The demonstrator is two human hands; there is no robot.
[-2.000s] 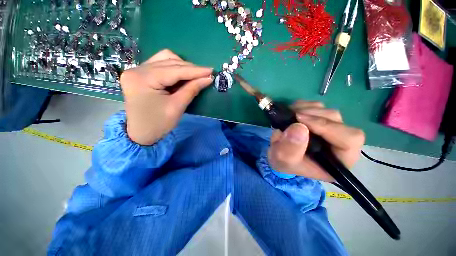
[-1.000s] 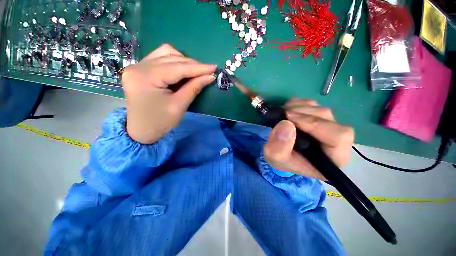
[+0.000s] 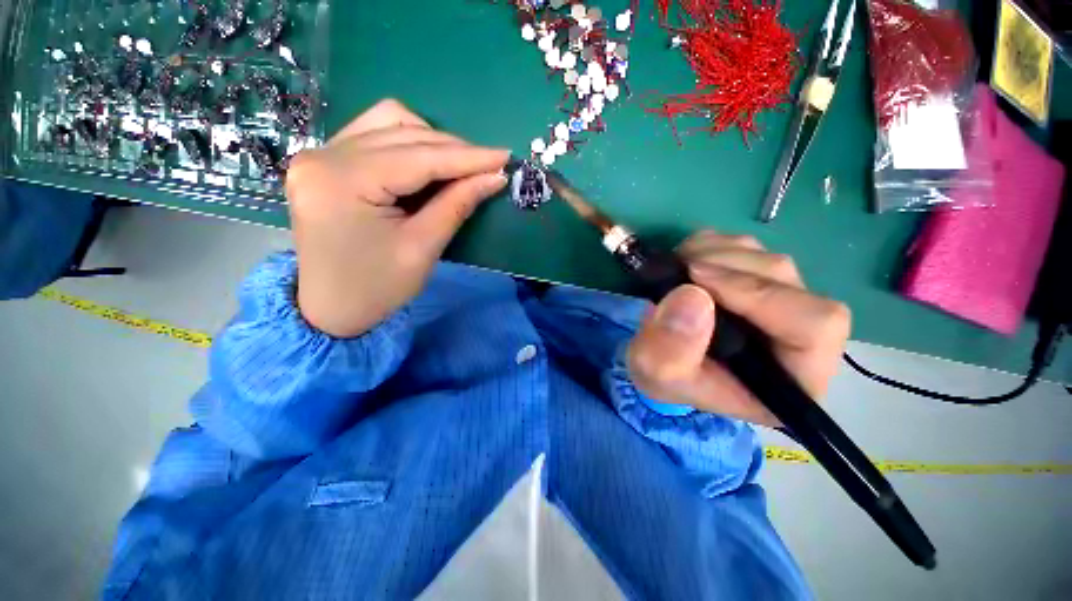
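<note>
A small round dark and silvery workpiece (image 3: 530,186) is at the green mat's near edge. My left hand (image 3: 382,217) has thumb and forefinger pinched at the workpiece's left side; the fingertips hide what exactly they grip. My right hand (image 3: 741,329) holds a soldering iron (image 3: 782,382) like a pen, its black handle sloping down to the right. The iron's brownish tip is at the right side of the workpiece; I cannot tell whether it touches. Silver-white discs (image 3: 580,82) lie in a loose trail just beyond the workpiece.
A clear component tray (image 3: 176,191) is at the left. Red wires (image 3: 735,71), tweezers (image 3: 808,117), a zip bag (image 3: 923,112), a pink sheet (image 3: 987,229) and a yellow square in a dark frame (image 3: 1020,61) lie to the right. A black cord (image 3: 952,397) hangs past the mat's edge.
Over the last second the iron and my right hand have moved slightly right, and the workpiece's face has turned. My left hand has stayed nearly still.
</note>
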